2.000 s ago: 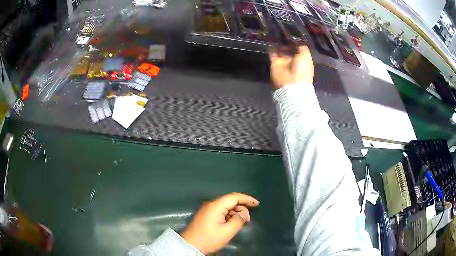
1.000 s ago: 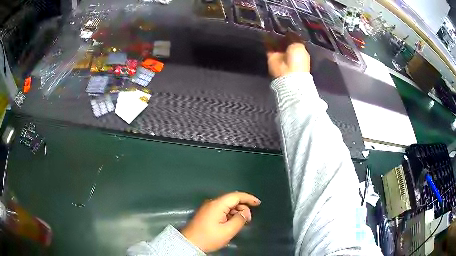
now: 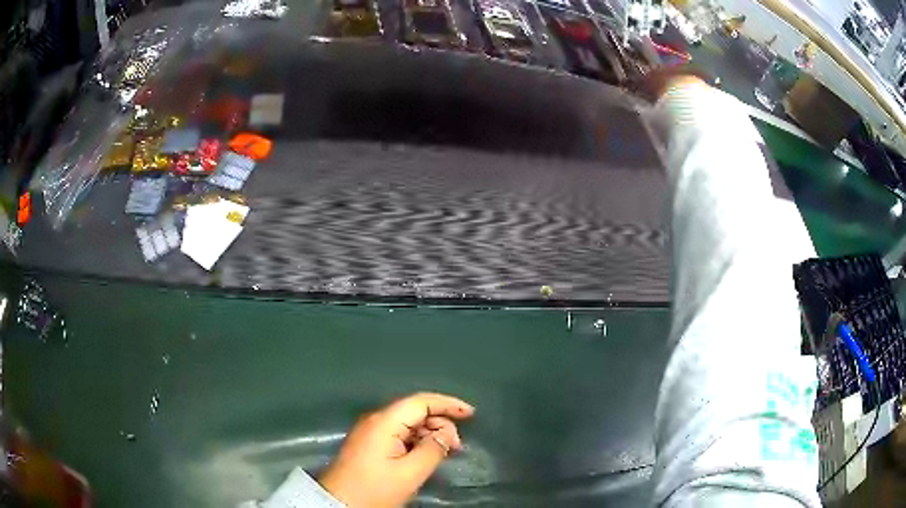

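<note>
My right arm is stretched far forward over the black belt. My right hand (image 3: 681, 79) is small and blurred at the far side, by the right end of the clear plastic tray (image 3: 477, 48); whether it holds anything cannot be told. The tray has compartments with dark and reddish parts. My left hand (image 3: 399, 446) is low over the green bench (image 3: 248, 377), with its fingers loosely curled, thumb and index finger a little apart, and nothing seen in it.
On the belt's left lie a pile of small parts (image 3: 204, 154), a white paper piece (image 3: 213, 234) and clear bags (image 3: 75, 179). A black rack-like tray (image 3: 846, 298) with a blue tool (image 3: 854, 349) is at the right. A blurred red-yellow thing (image 3: 45, 476) is at the lower left.
My right hand and forearm have moved right along the far side of the belt. My left hand keeps its loose curl and sits slightly further left in view. The view has shifted a little.
</note>
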